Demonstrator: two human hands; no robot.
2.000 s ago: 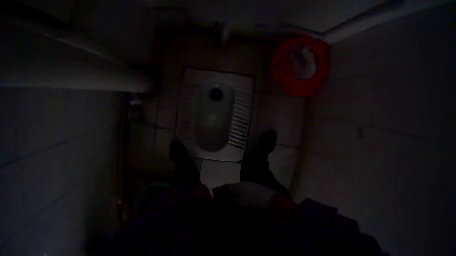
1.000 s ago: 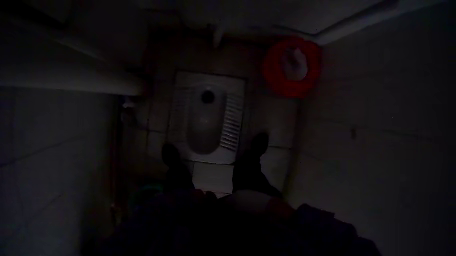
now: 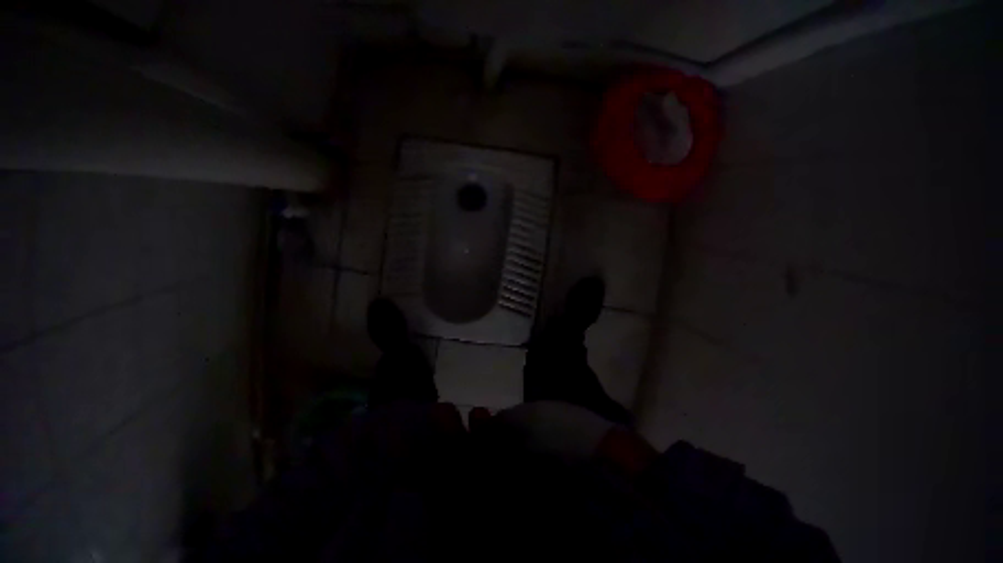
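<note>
The picture is very dark. A pale squat pan (image 3: 467,258) is set in the tiled floor in front of me. At the bottom edge, a pale shape like a thin white glove, with reddish skin at its ends, looks like my right hand (image 3: 555,423). A small reddish patch left of it may be the fingers of my left hand (image 3: 445,416). Both are close to my dark clothing at waist height. It is too dark to tell whether they hold anything.
A red bin (image 3: 658,138) with whitish contents stands at the upper right by the wall. My dark shoes (image 3: 586,299) are on both sides of the pan's near end. A thick pale pipe-like shape (image 3: 220,159) juts in from the left. Tiled walls are close on both sides.
The view sways slightly, moving the pan and bin left and then back right in the picture. The reddish fingertips beside the pale glove show more clearly now.
</note>
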